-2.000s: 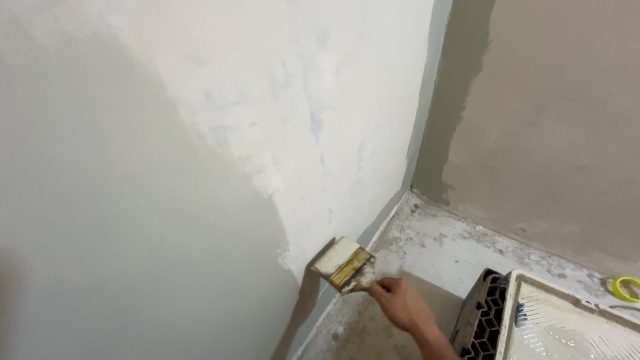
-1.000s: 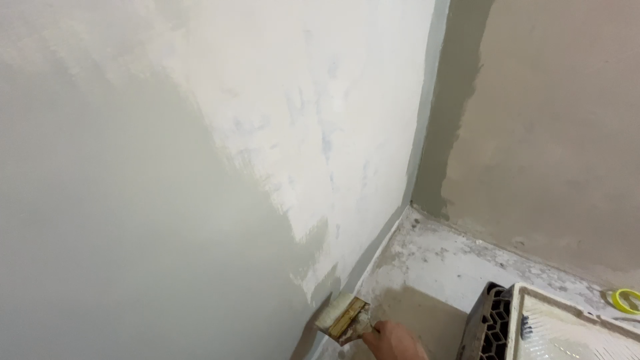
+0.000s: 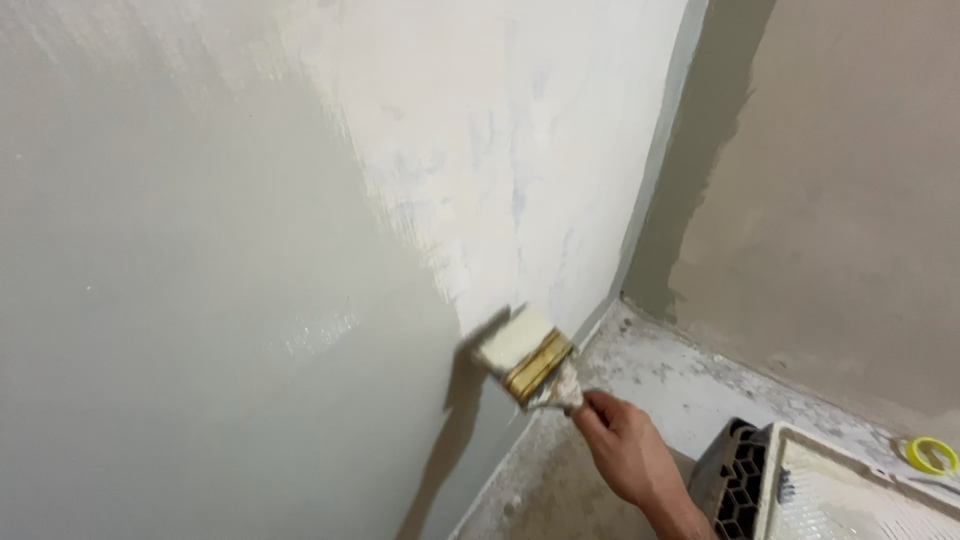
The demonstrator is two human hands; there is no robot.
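My right hand point(image 3: 626, 450) grips the handle of a wide paintbrush point(image 3: 538, 360), whose bristles are loaded with pale paint. The bristles are at the lower part of the wall point(image 3: 480, 150), near the edge between grey-green paint on the left and the white, faintly blue-marked area; whether they touch it I cannot tell. A shadow of brush and arm falls on the painted wall beside them. My left hand is out of view.
At the lower right, a paint tray point(image 3: 776, 480) with pale paint rests on a dark perforated crate point(image 3: 739, 480). A yellow tape roll point(image 3: 931, 456) lies beyond it. The adjoining brownish wall point(image 3: 832, 210) has a green band along the corner. The floor point(image 3: 660, 375) is spattered.
The brush and my right hand moved down along the wall, then back up. More of the lower white area is covered with grey-green paint than two seconds ago.
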